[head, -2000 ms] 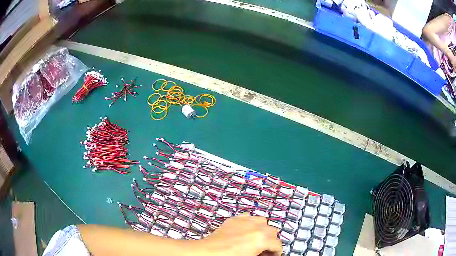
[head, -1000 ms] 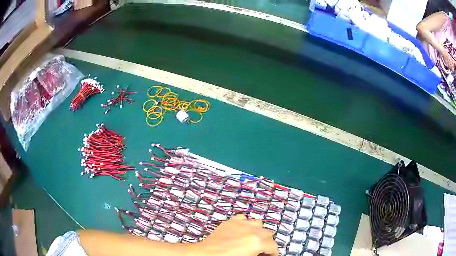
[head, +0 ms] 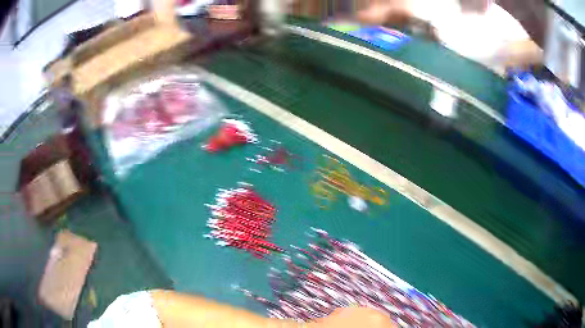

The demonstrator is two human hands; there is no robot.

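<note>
The rows of small silver components [head: 359, 277], crossed by red and black leads, lie at the lower right, blurred and cut off by the bottom edge. My left forearm enters low from the left, and my left hand [head: 362, 317] lies over the near side of the rows. Its fingers are cut off by the bottom edge, so its grip cannot be told. A heap of red wire leads [head: 244, 221] lies left of the rows. My right hand is not in view.
Behind lie a bag of leads [head: 160, 115], a red bundle [head: 228, 136], stray leads [head: 277, 157], rubber bands [head: 340, 182] and a small white part [head: 357, 203]. A blue bin [head: 545, 122] and a person in white [head: 478, 32] are across the conveyor. Cartons [head: 51, 182] stand left.
The view has swung left and blurred; the bench things appear further right and lower. The fan has left view; the person in white and left cartons now show. My left hand sits lower, fingers cut off.
</note>
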